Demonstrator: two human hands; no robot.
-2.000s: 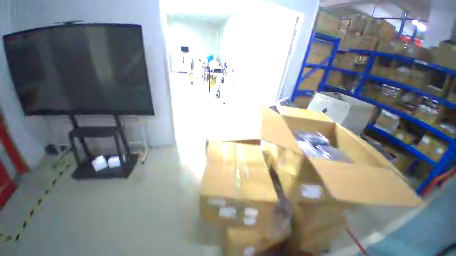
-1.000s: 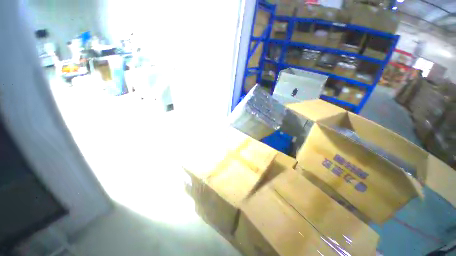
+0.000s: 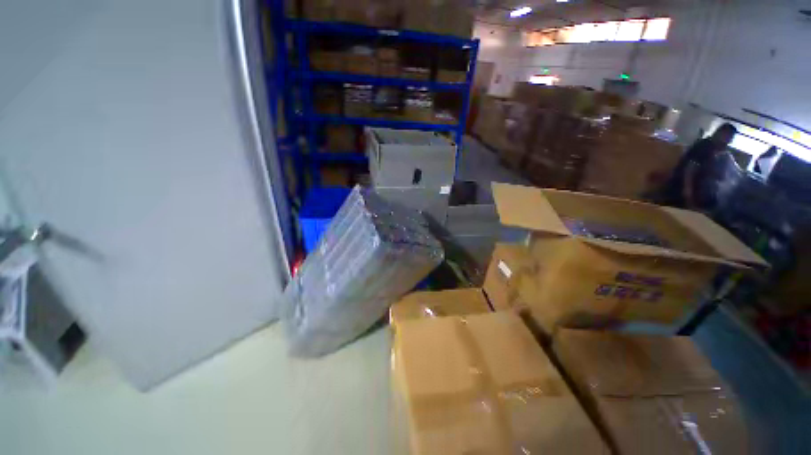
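Neither of my hands is in the picture. A wrapped bundle [image 3: 356,267], grey and ribbed under shiny clear plastic, leans tilted beside the cartons. A taped brown carton [image 3: 485,382] stands nearest in front of me. Another closed carton [image 3: 649,387] stands to its right. Behind them an open carton [image 3: 622,284] with purple printed characters has its flaps up, and shiny plastic-wrapped goods show inside.
Grey totes [image 3: 411,164] are stacked behind the bundle, with a blue bin [image 3: 322,211] beside them. Blue racking [image 3: 382,78] holds cartons. A pale door [image 3: 142,178] stands at left. A person [image 3: 702,169] in dark clothes is at the right, near stacked cartons [image 3: 578,133].
My view has turned right, from the screen and bright doorway to the racking and warehouse. The wrapped bundle now shows more fully, and a person has come into view at the right.
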